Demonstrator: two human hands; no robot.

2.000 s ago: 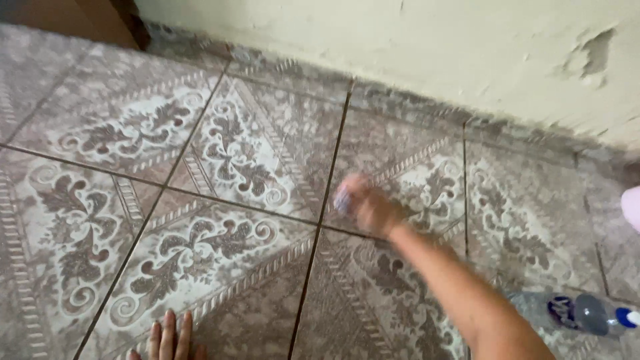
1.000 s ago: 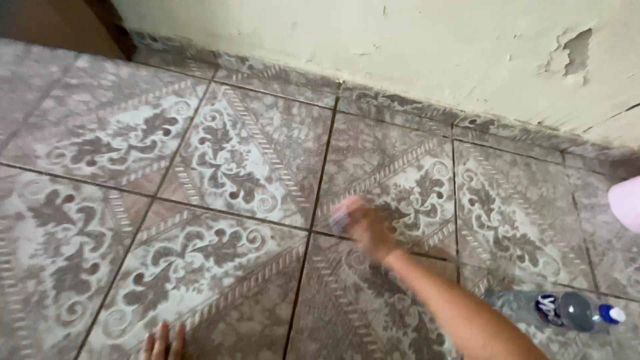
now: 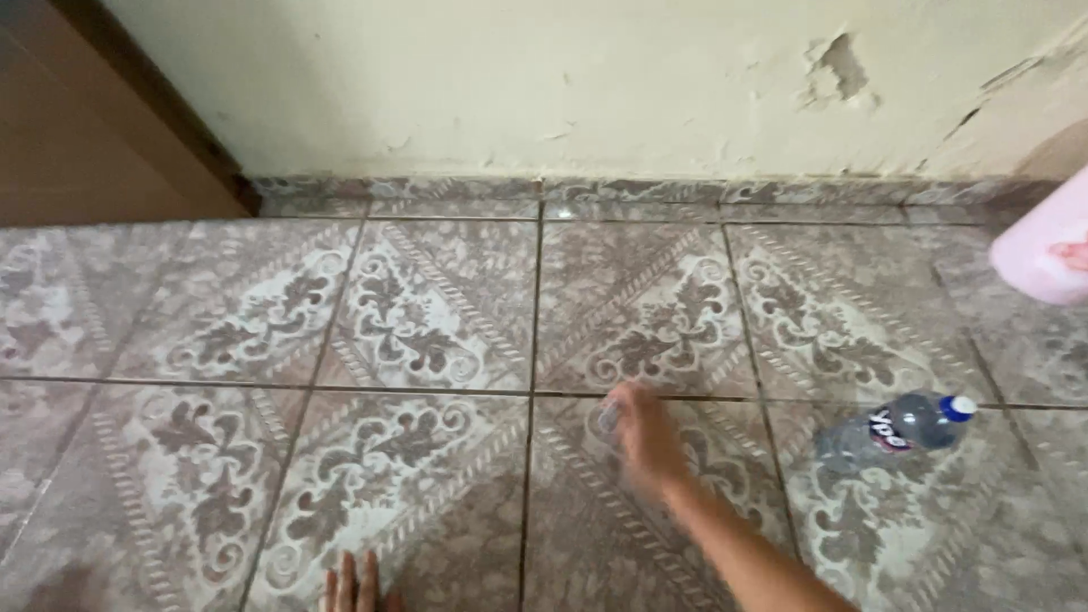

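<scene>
My right hand [image 3: 643,433] is low over the patterned tile floor [image 3: 459,297], close to a grout line right of the middle. It is blurred, with its fingers closed on a small pale object [image 3: 609,416] too unclear to name. My left hand [image 3: 357,586] lies on the tiles at the bottom edge, fingers spread a little; the rest of it is cut off by the frame. To the right of my right forearm, a clear plastic Ypê bottle [image 3: 892,432] with a blue and white cap lies on its side on the tiles.
A cream wall [image 3: 476,93] with peeling paint and a crack rises behind a tiled baseboard [image 3: 629,189]. At the upper left stands a brown wooden door or panel [image 3: 93,127]. A pink rounded object [image 3: 1050,246] is partly in view at the right edge.
The view has turned and shifted, and the wall now runs level across the top. My right hand has moved from above the cross grout line to just below it.
</scene>
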